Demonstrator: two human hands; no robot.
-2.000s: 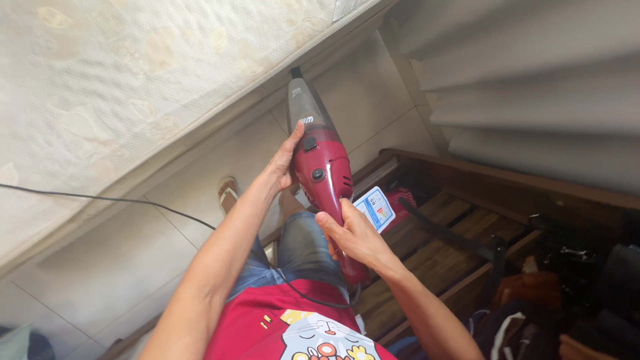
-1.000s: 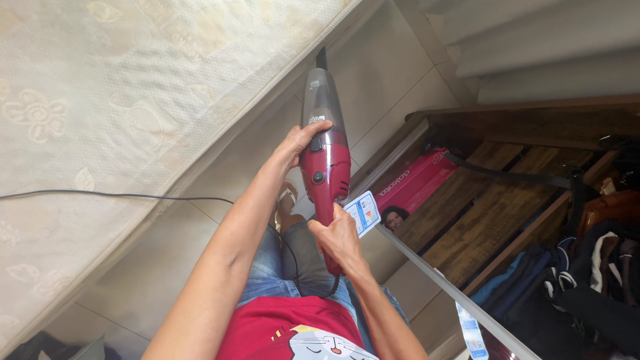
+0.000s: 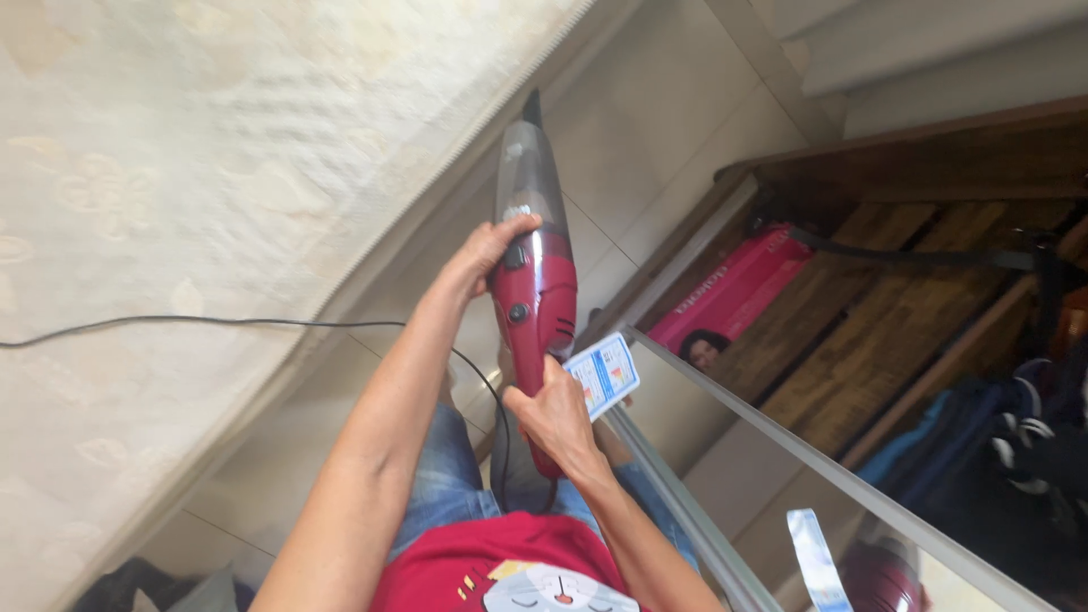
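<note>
A red handheld vacuum cleaner (image 3: 535, 280) with a clear grey dust container and a black crevice nozzle (image 3: 532, 109) points away from me, its tip beside the edge of a pale patterned mattress (image 3: 212, 187). My left hand (image 3: 491, 251) grips the front of the red body, thumb over the container's rear edge. Lower down, my right hand (image 3: 554, 408) is closed around the handle. A printed label tag (image 3: 605, 374) hangs by the handle. The black power cord (image 3: 195, 320) runs across the mattress and curves down to the vacuum's rear end.
At right is a slatted wooden frame (image 3: 901, 289) with a pink box (image 3: 735, 285), a black strap and dark clothes (image 3: 960, 442) in it. A metal-edged mirror panel (image 3: 816, 459) stands close to my right arm. Tiled floor (image 3: 646, 161) lies below; a grey curtain (image 3: 952, 51) hangs at upper right.
The mirror panel has come into view at right, and more of the wooden frame with the pink box shows. Both hands keep their hold on the vacuum.
</note>
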